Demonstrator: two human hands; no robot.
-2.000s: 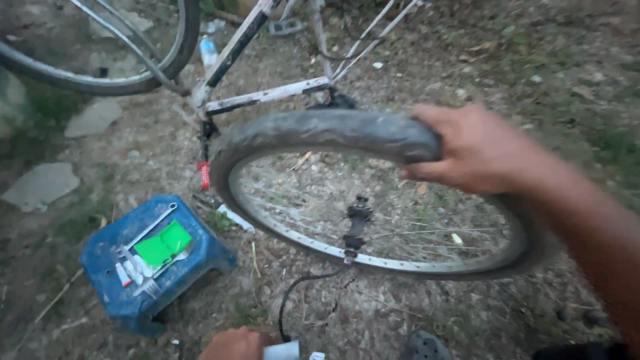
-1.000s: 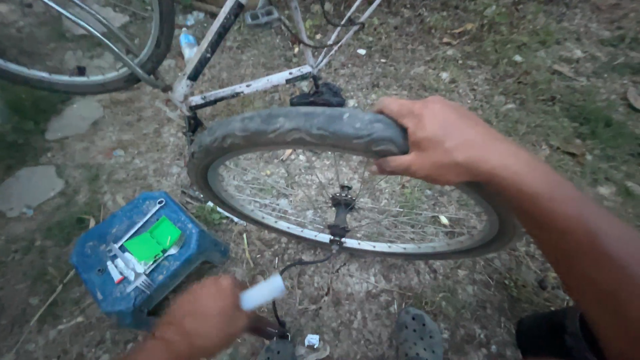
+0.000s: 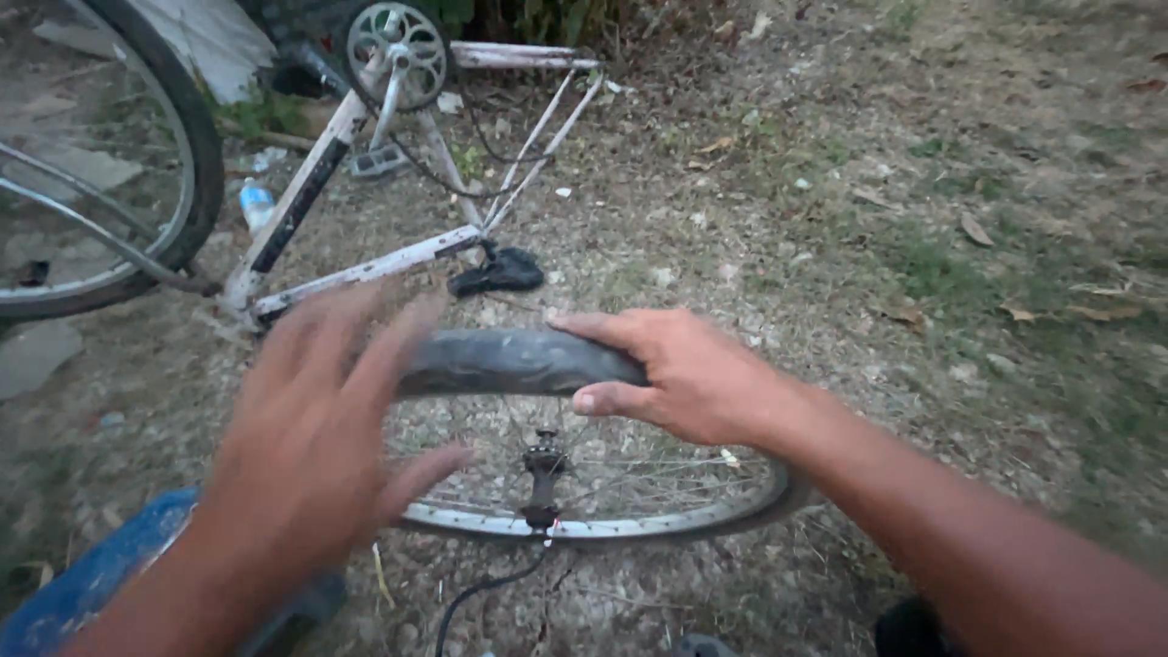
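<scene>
My right hand (image 3: 675, 379) grips the tire (image 3: 520, 360) of a loose bicycle wheel, thumb on the inner side and fingers over the tread. The wheel's hub (image 3: 545, 479) and silver rim (image 3: 639, 527) show below. My left hand (image 3: 310, 420), blurred, has its fingers spread over the tire's left part and holds nothing; whether it touches the rubber I cannot tell. A black hose (image 3: 484, 584) runs down from the rim near the hub and leaves the view at the bottom edge.
Behind the wheel lies an upturned bicycle frame (image 3: 374, 265) with its chainring (image 3: 398, 57), black saddle (image 3: 497, 271) and other wheel (image 3: 196, 155). A plastic bottle (image 3: 255, 203) lies beside it. A blue stool (image 3: 100, 570) stands at lower left, partly behind my left arm. Dry leaves and stones dot the ground.
My left hand has let go of the white cylindrical handle it held low down and has risen to the tire, fingers spread. My right hand remains on the tire. The view has shifted.
</scene>
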